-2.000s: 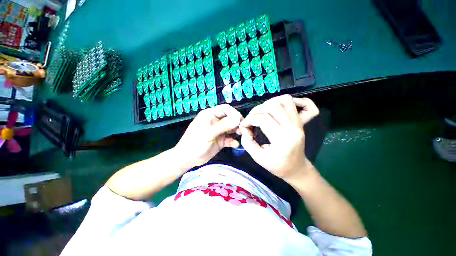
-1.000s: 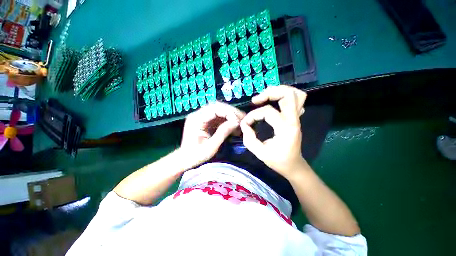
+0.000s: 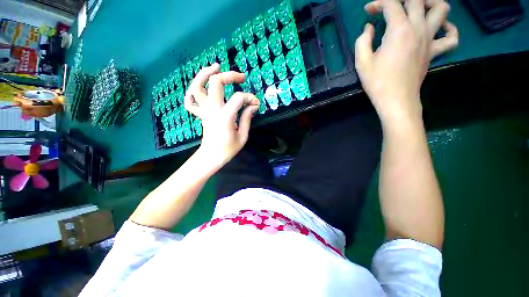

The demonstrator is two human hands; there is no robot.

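Three bright green circuit board panels lie side by side in a black tray [image 3: 329,46]; the right panel [image 3: 272,49] has some boards glaring white at its near edge. My left hand [image 3: 223,116] is over the near edge of the middle panel [image 3: 217,53], thumb and index fingertips together, other fingers raised; whether a tiny part is between the tips cannot be seen. My right hand [image 3: 400,55] is over the mat right of the tray, fingers apart and bent, with nothing visible in it. It covers the spot of the loose component pile.
Stacked panels [image 3: 107,98] stand left of the tray. Spare black trays [image 3: 84,156] are at the bench's left edge. A black flat object [image 3: 495,13] lies at the upper right. A pink flower-shaped thing [image 3: 31,169] and a cardboard box [image 3: 87,228] are at the far left.
My hands, fingertips together in front of the tray before, have parted. My left hand has moved up and left over the panels; my right hand has moved up and right past the tray.
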